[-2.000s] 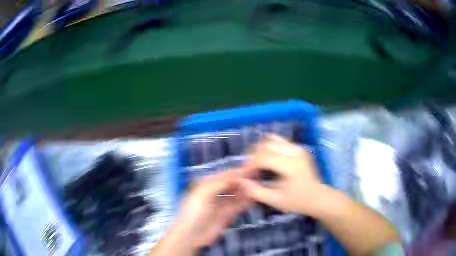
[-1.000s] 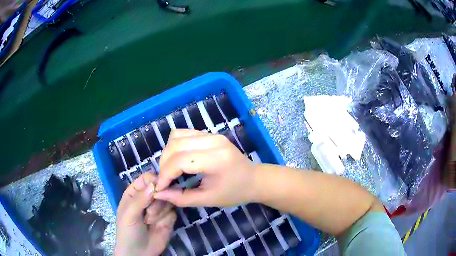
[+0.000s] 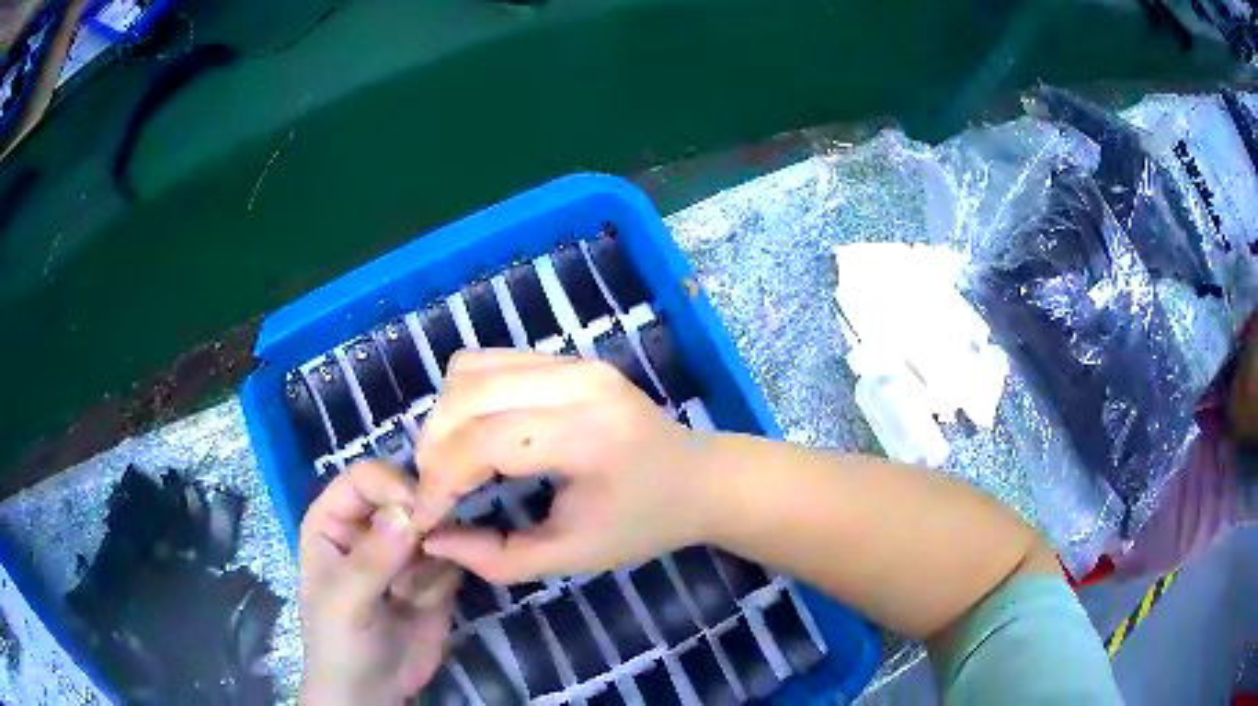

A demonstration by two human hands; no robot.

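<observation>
The deep blue tray (image 3: 690,297) holds rows of black curved plastic pieces (image 3: 573,283) with pale strips between them. My left hand (image 3: 373,579) and my right hand (image 3: 552,462) are over the tray's left middle, with their fingertips meeting. My right thumb and forefinger are pinched together beside my left thumb. Anything between the fingertips is too small to make out. My hands and right forearm hide the tray's middle rows.
A loose pile of black pieces (image 3: 180,593) lies left of the tray. White sheets (image 3: 924,352) and a crinkled clear bag of dark parts (image 3: 1090,331) lie on the right. A green belt (image 3: 455,124) runs behind, with a black curved band (image 3: 145,111) on it.
Since one second ago the view has shifted slightly. Both hands stay together over the tray in nearly the same pose. Two seconds ago the picture was blurred, with the hands nearer the tray's centre.
</observation>
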